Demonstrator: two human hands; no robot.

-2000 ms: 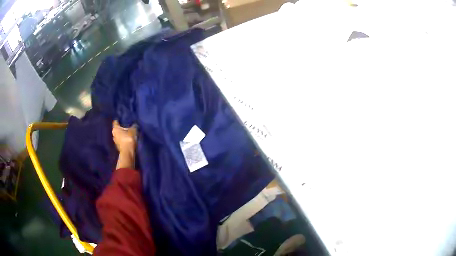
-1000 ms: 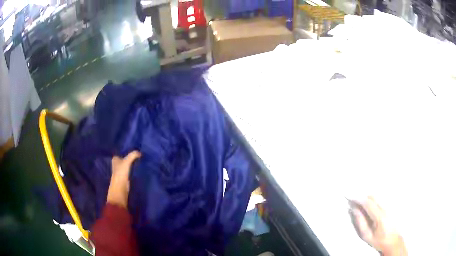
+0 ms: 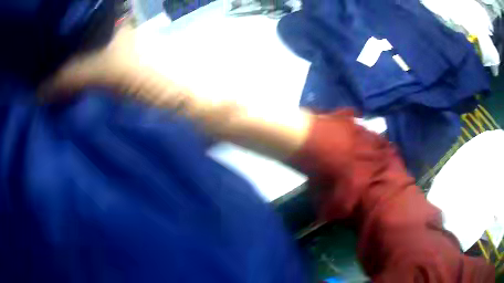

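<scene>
A navy jacket (image 3: 127,204) fills the left and lower left of the view, close to the camera and blurred. My right hand (image 3: 105,69) reaches in from the lower right in a red sleeve and grips the cloth at the upper left; its fingertips are blurred and partly lost in the dark cloth. My left hand is not in view. More navy garments (image 3: 348,72) lie at the upper right over the table's edge, with white labels (image 3: 371,51) on top.
The white-looking table (image 3: 237,61) lies behind my right arm. Yellow bars (image 3: 478,122) stand at the right, beside white cloth (image 3: 470,182). More white cloth (image 3: 461,16) is at the top right. Green floor (image 3: 337,249) shows below the table.
The view has swung away from the trolley with the yellow tube. My left hand has left the picture. My right hand has moved from above the table to the navy cloth, which is now much closer.
</scene>
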